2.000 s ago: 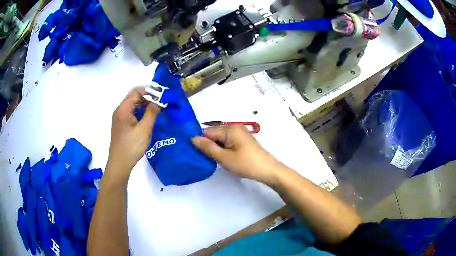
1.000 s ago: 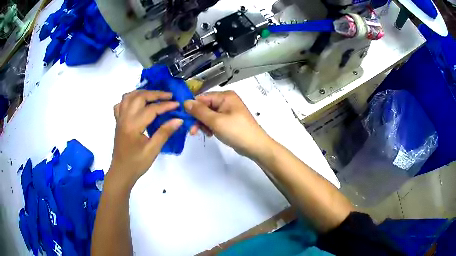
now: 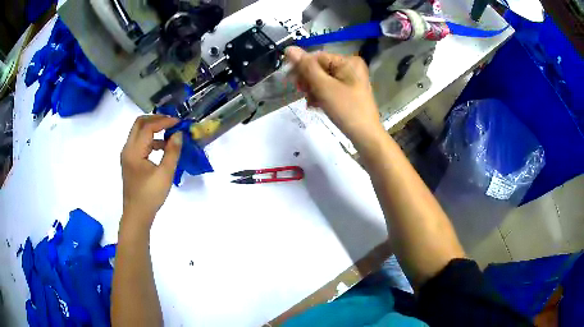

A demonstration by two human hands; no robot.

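Note:
A small blue fabric piece (image 3: 191, 158) hangs at the needle end of the machine arm, mostly bunched up. My left hand (image 3: 146, 163) pinches its upper left part beside the needle area. My right hand (image 3: 336, 86) is raised at the black binder block (image 3: 254, 56), with fingertips near where the blue binding tape (image 3: 349, 34) enters. Whether the fingertips touch the block or tape cannot be told. Thread snips (image 3: 269, 174) with a red handle and dark blades lie on the white table. The needle itself is hidden.
The cream sewing machine (image 3: 400, 80) spans the top, with a pink-white tape guide roll (image 3: 415, 24) on it. A yellow piece (image 3: 206, 129) sits at the arm tip. Blue piles lie near left (image 3: 70, 268) and upper left (image 3: 64, 73). A clear plastic bag (image 3: 490, 153) stands right of the table.
My right hand has left the fabric and moved up to the binder block. My left hand has moved slightly left, still on the fabric. The snips are uncovered. The whole view has shifted.

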